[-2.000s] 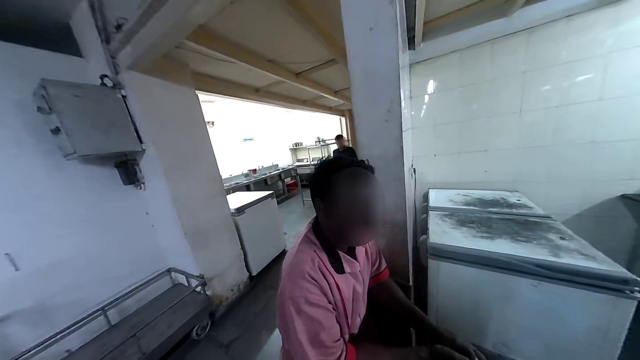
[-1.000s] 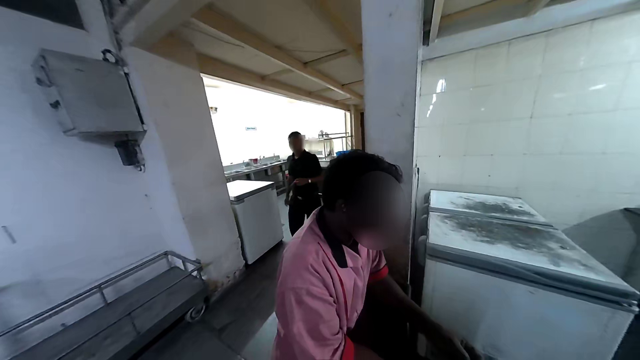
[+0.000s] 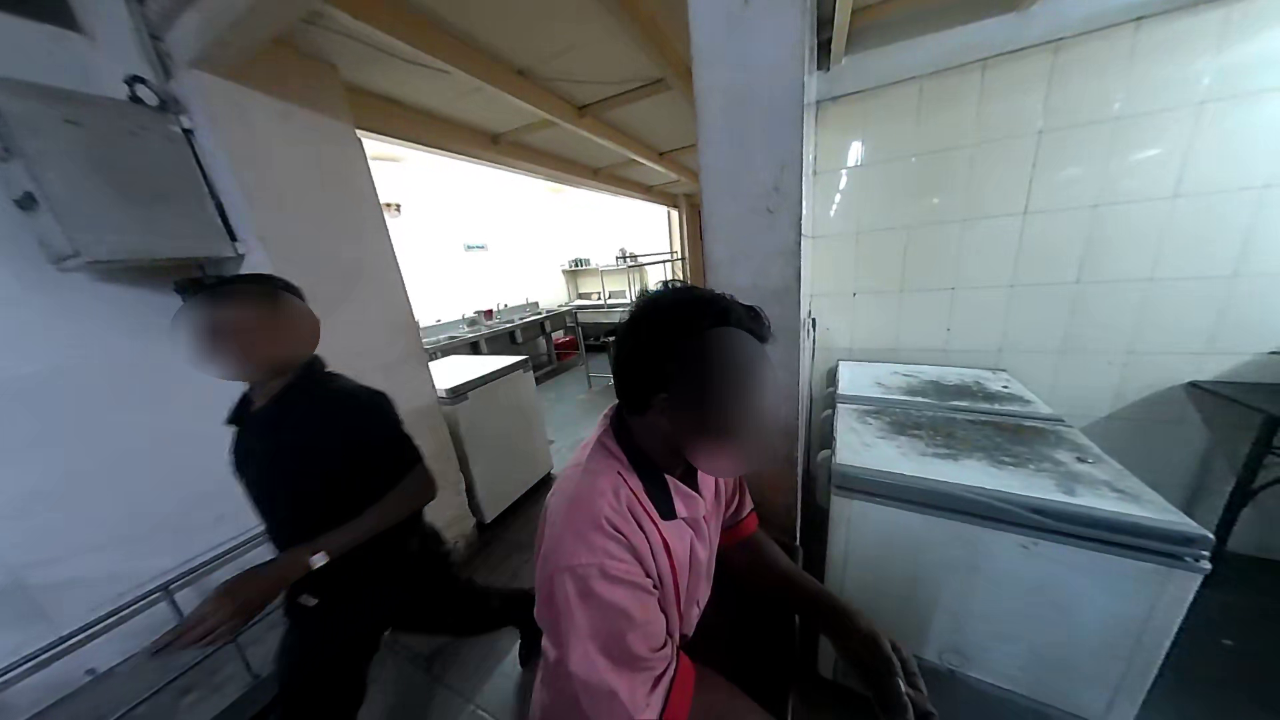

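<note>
Neither my left hand nor my right hand shows in the head view. A person in a pink shirt with red cuffs (image 3: 610,560) is close in front, head bent down and turned to the right. One hand of that person (image 3: 885,665) hangs low at the bottom edge, its fingers pointing down; whatever lies beneath it is out of the frame. A second person, in a dark shirt (image 3: 325,450), is at the left with one arm stretched low over a metal-railed trolley (image 3: 165,590).
Chest freezers with stained white lids (image 3: 980,455) stand at the right by a tiled wall. A pillar (image 3: 750,150) rises behind the near person. Beyond the opening are a white chest freezer (image 3: 500,430) and a steel sink counter (image 3: 520,325). A metal box (image 3: 110,180) hangs at upper left.
The person in dark clothes has come from the far doorway to the near left, beside the trolley. The person in pink remains in front, head lower than two seconds ago.
</note>
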